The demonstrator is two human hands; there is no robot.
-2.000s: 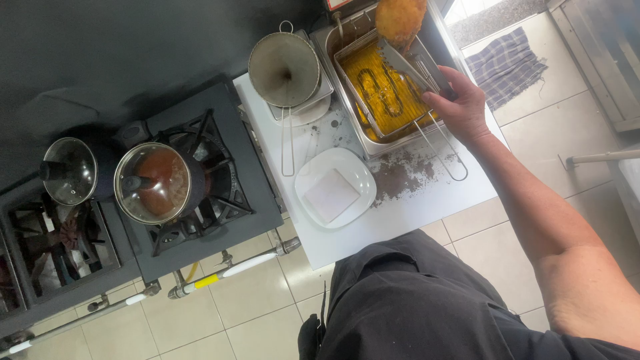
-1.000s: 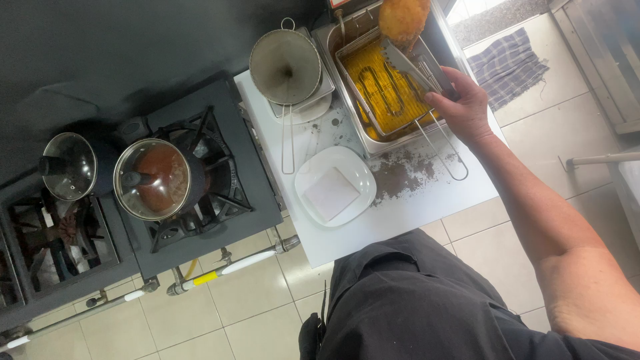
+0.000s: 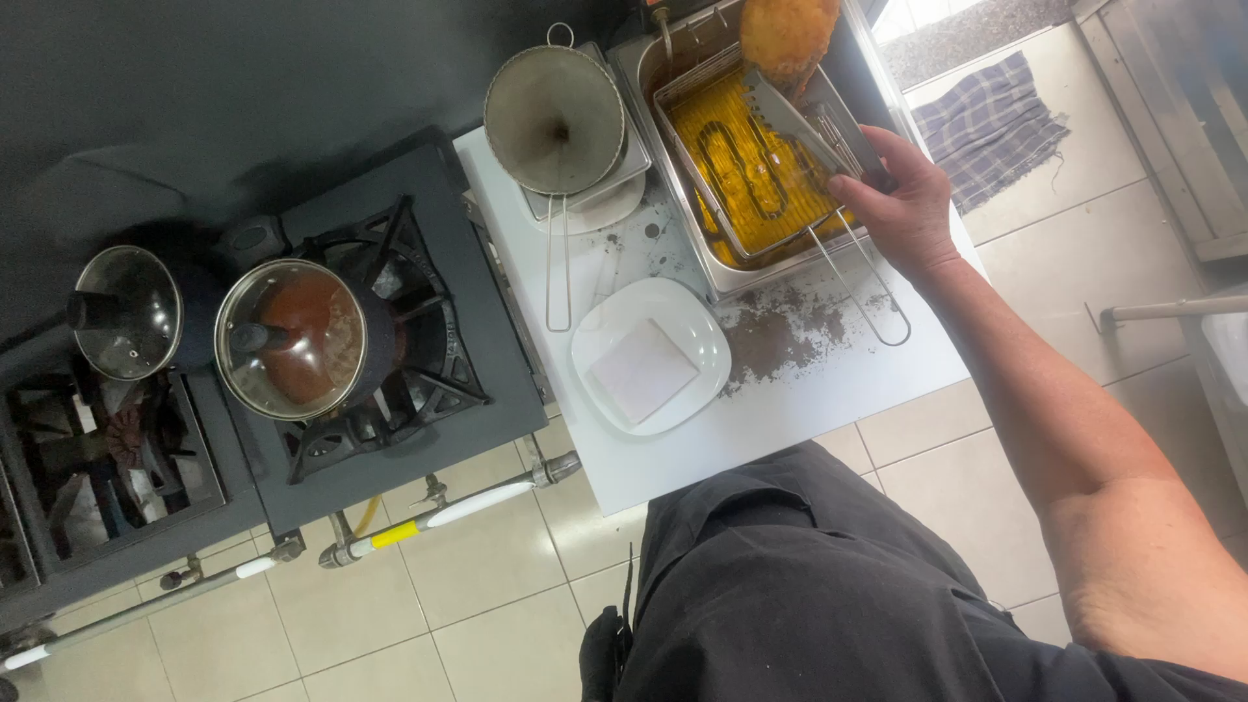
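Observation:
My right hand (image 3: 902, 200) is closed around metal tongs (image 3: 804, 127) with a serrated edge. At the far end of the tongs a golden-brown breaded, fried piece of food (image 3: 788, 37) is held up over the back of the deep fryer (image 3: 721, 285), partly cut off by the top edge of the view. Below it a wire fry basket (image 3: 717, 219) sits in yellow oil, above a looped heating element (image 3: 741, 171). The basket's wire handle (image 3: 873, 292) reaches out under my wrist. My left hand is not in view.
Left of the fryer, a conical strainer (image 3: 554, 122) rests on a metal container. A white plate (image 3: 651, 417) holds folded paper (image 3: 643, 370). On the stove (image 3: 390, 478) stand a glass-lidded pot of red sauce (image 3: 302, 336) and another lidded pot (image 3: 127, 312). A checked cloth (image 3: 994, 132) lies at right.

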